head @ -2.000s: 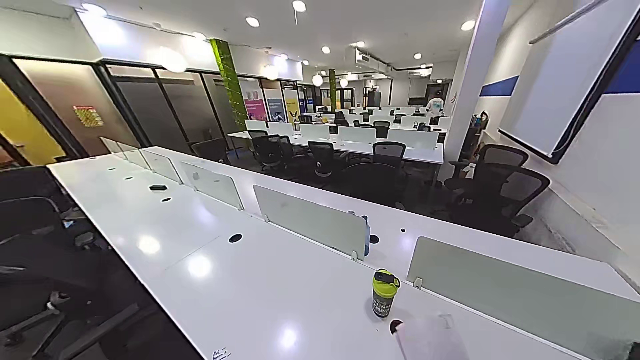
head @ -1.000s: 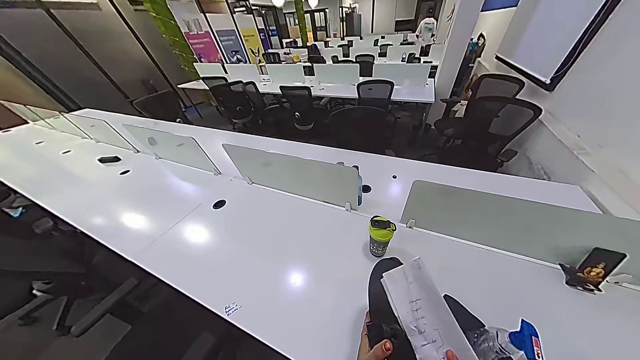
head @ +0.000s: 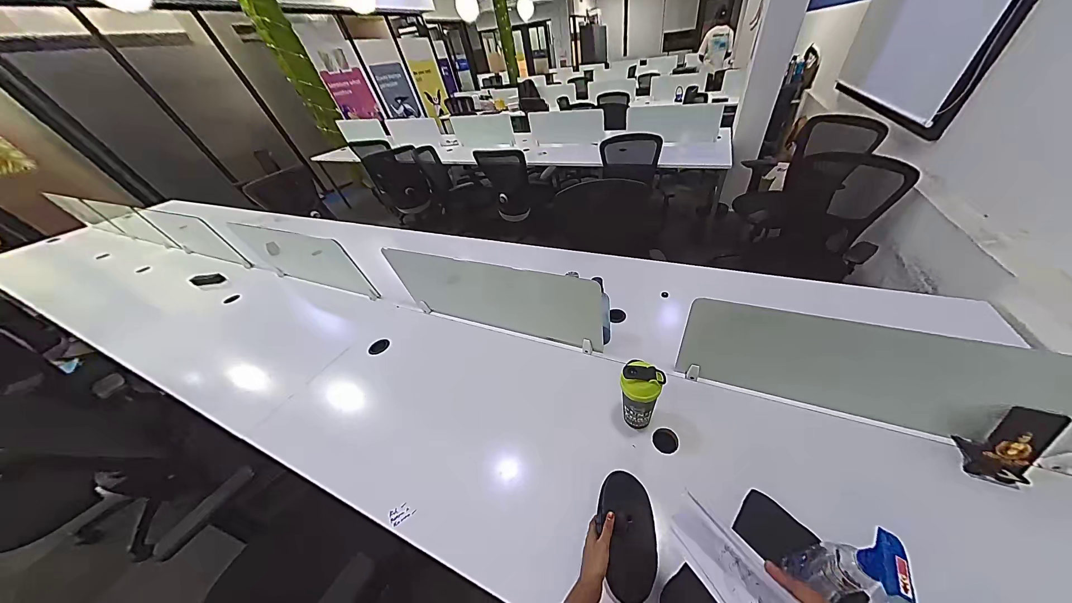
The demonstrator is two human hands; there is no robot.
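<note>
My left hand grips the left edge of a black elongated oval object low in the view, its thumb on top. To its right lie white papers with handwriting, and a black flat piece beside them. My right hand shows only in part at the bottom edge, between the papers and a clear plastic bottle with a blue part; its hold cannot be made out. A shaker bottle with a lime-green lid stands upright on the white desk.
Frosted divider panels run along the desk. A cable hole is beside the shaker. A dark phone-like object leans at the right. Black chairs stand beyond, others at lower left. A distant person stands at the back.
One second ago the papers overlapped the black oval object; now they lie apart from it, to its right. Two seconds ago neither hand was plainly in view. The view has tilted down.
</note>
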